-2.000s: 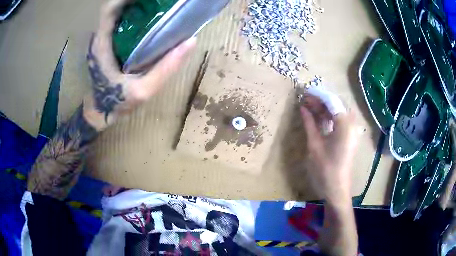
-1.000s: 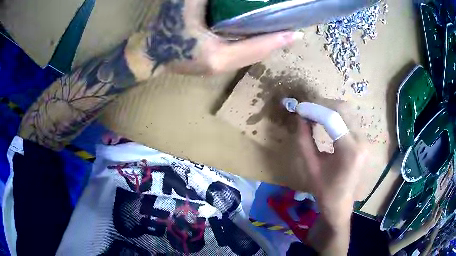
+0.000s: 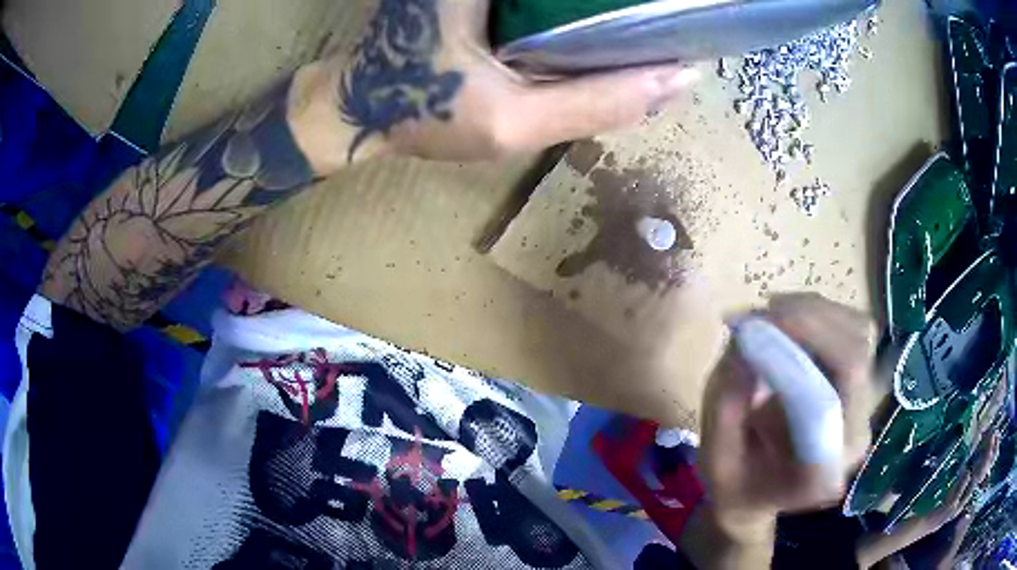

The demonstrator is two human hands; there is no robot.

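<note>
A green housing (image 3: 591,20) with a silver rim is cut off by the top edge. My left hand (image 3: 535,109) holds it from below, with the thumb along the rim. My right hand (image 3: 786,412) is near the right front of the bench, curled and blurred, with a white sleeve on one finger. I cannot tell if a small fitting is between its fingertips. The cardboard pad (image 3: 546,239) has a dark wet stain, with a white cap (image 3: 658,233) in its middle. My right hand is off the pad, to its lower right.
A pile of small silver-white fittings (image 3: 775,111) lies behind the pad at the right. Stacked green housings (image 3: 931,223) stand along the right edge. Another person's hand (image 3: 948,501) shows at the lower right. The bench's front edge runs above my shirt.
My right hand has moved from the white cap towards me and to the right, uncovering the cap. My left hand still holds the housing and has shifted slightly right.
</note>
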